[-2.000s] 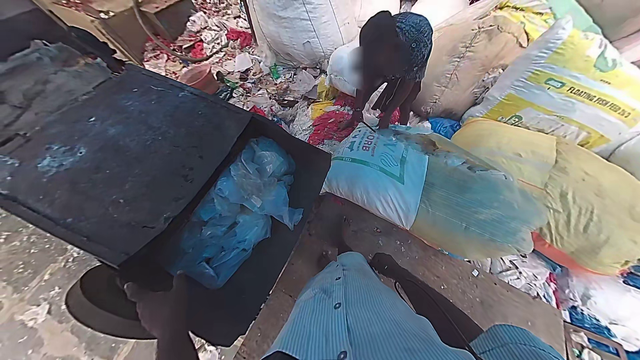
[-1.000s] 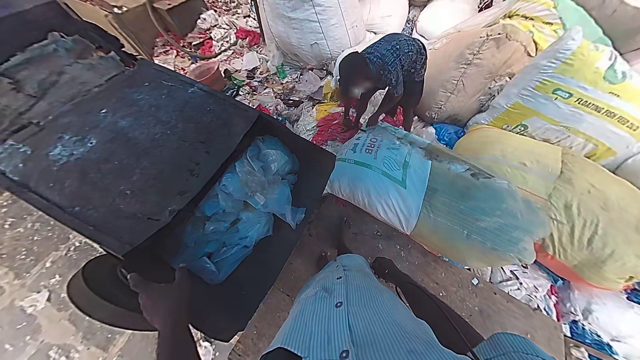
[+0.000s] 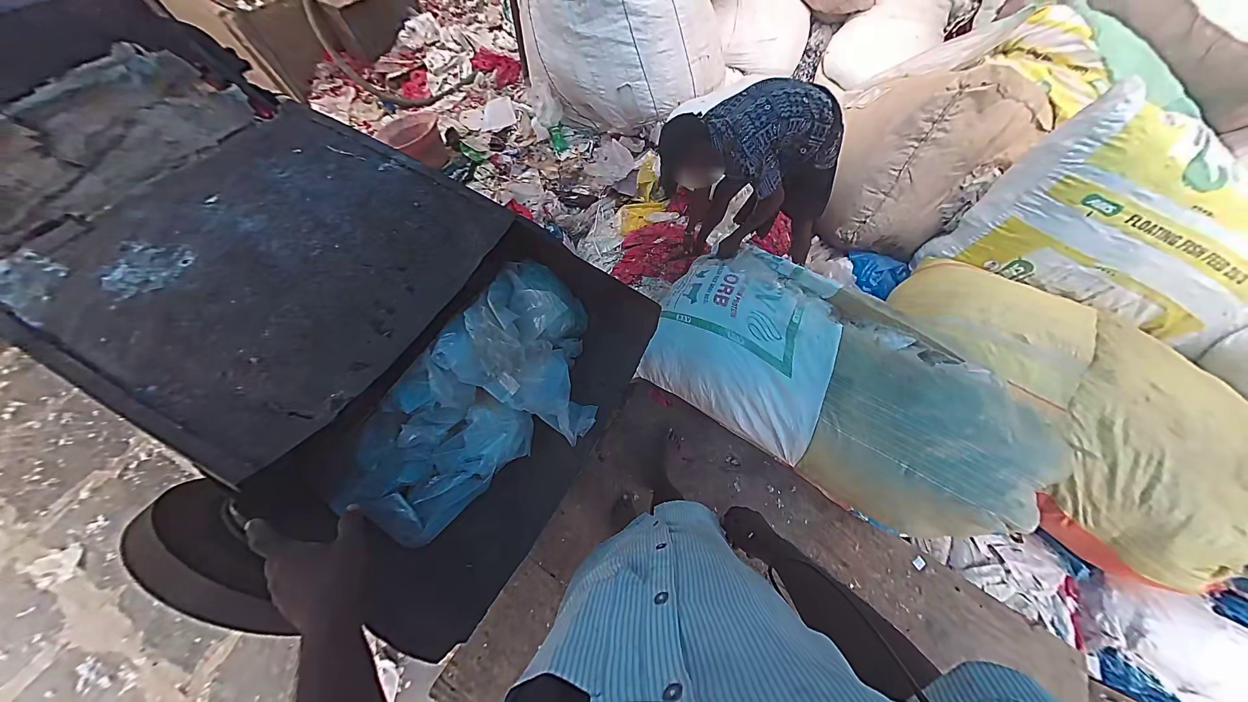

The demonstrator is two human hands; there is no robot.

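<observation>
Clear bluish plastic film [image 3: 468, 409] lies heaped in the open mouth of a dark machine's tray [image 3: 585, 390]. At the tray's lower left edge is my left hand [image 3: 312, 575], thumb and forefinger apart, no object visible in it; whether it touches the edge is unclear. My right hand [image 3: 751, 531] hangs low beside my striped shirt, over a wooden board [image 3: 721, 439], with its fingers too dark to make out. Beyond the board lies a white printed sack [image 3: 741, 341], next to a translucent bag [image 3: 926, 419] of stuffed material.
A person [image 3: 770, 146] bends over red scraps [image 3: 658, 253] behind the white sack. Large stuffed sacks [image 3: 624, 58] stand at the back, and yellow ones [image 3: 1150, 429] lie at the right. A round dark part [image 3: 185, 556] juts out below the machine. Mixed plastic scraps cover the ground behind.
The other person has shifted a little and bends over the red scraps beside the white sack. Both my hands have stayed in about the same places.
</observation>
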